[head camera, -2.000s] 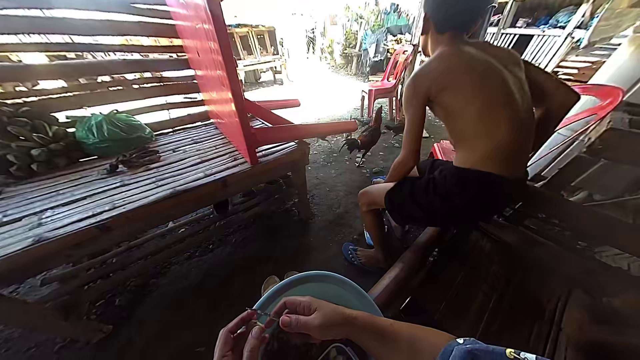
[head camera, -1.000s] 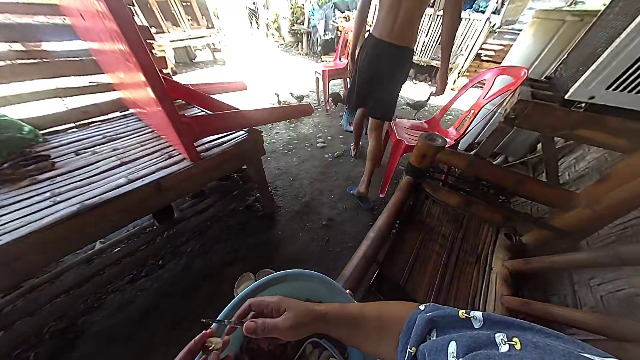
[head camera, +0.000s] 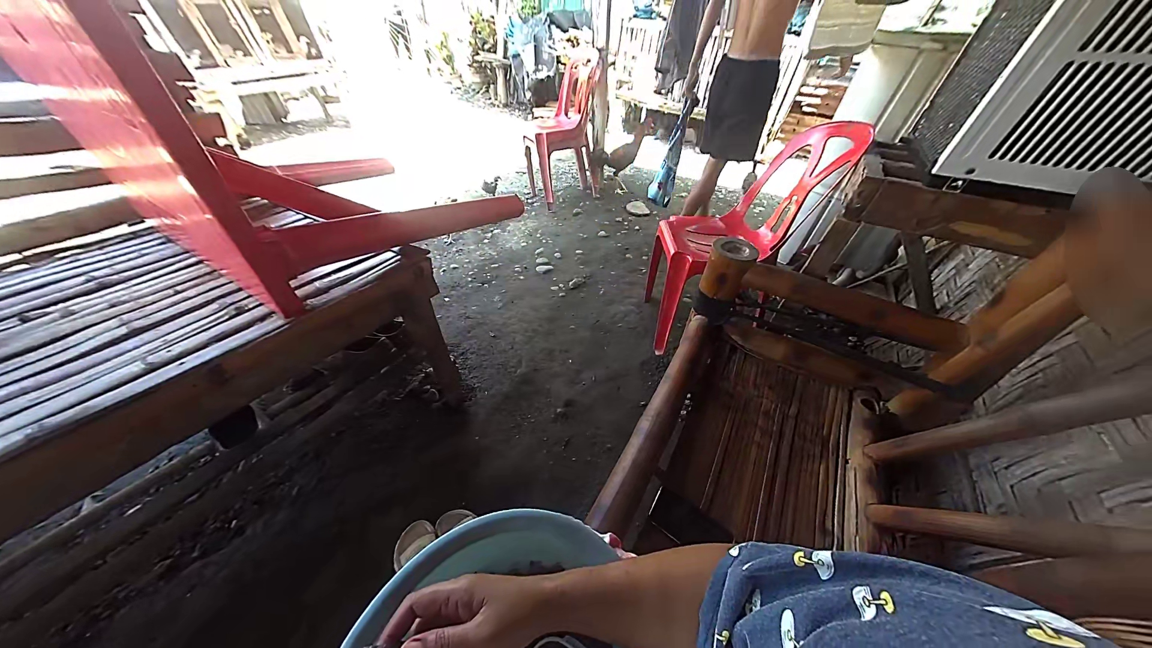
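At the bottom of the head view, my right hand (head camera: 463, 610) is over the near left part of a light blue plastic basin (head camera: 531, 522), its fingers bent and cut off by the frame's lower edge. Whether it holds anything cannot be made out. Dark contents (head camera: 537, 569) show inside the basin behind my wrist. My left hand is outside the view. A pair of slippers (head camera: 416, 543) lies on the ground just beyond the basin's left rim.
A bamboo bench (head camera: 765, 441) stands at right, near a red plastic chair (head camera: 711, 236). At left, a red wooden piece with legs (head camera: 396, 229) rests on a slatted bamboo platform (head camera: 117, 306). Ahead are another red chair (head camera: 560, 135), a chicken (head camera: 623, 155) and a standing person (head camera: 740, 99).
The person who sat on the red chair has stood up and moved farther off, now with a blue item in hand. My left hand has gone out of view. The view has turned right.
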